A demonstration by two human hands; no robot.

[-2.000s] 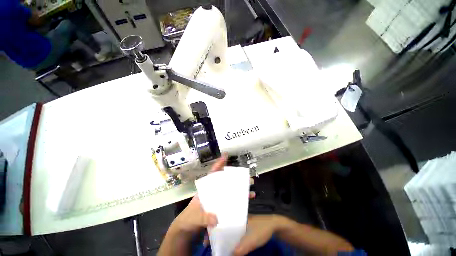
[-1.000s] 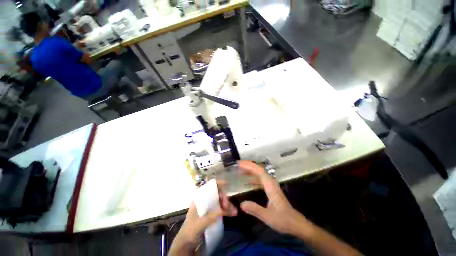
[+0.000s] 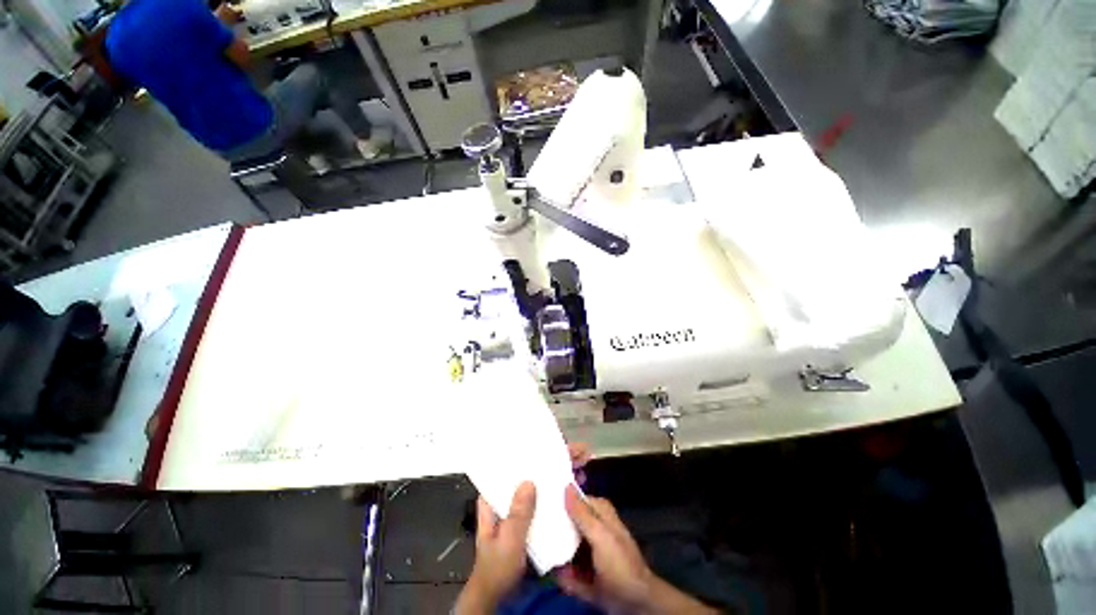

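A white fabric piece [image 3: 524, 463] reaches from the sewing head down to my hands at the table's front edge. Its far end lies over the needle area and hides it. My left hand [image 3: 502, 541] grips the near end on its left side. My right hand [image 3: 605, 547] grips the same end on its right side, with the thumb on top. The white sewing machine [image 3: 721, 348] stands just beyond, with black parts [image 3: 559, 342] right of the fabric and a small yellow fitting [image 3: 456, 364] to the left.
A round knob [image 3: 482, 138] tops the post, with a grey lever [image 3: 577, 225] angled right. A white bundle [image 3: 799, 258] lies over the machine's right. A black device [image 3: 60, 372] sits far left. A person in blue [image 3: 192, 72] sits behind. A black strap [image 3: 1022, 396] is at right.
The fabric has moved from low before the machine up to the sewing head, its far end now over the needle area. My right hand, open and apart a second ago, now grips it beside my left hand.
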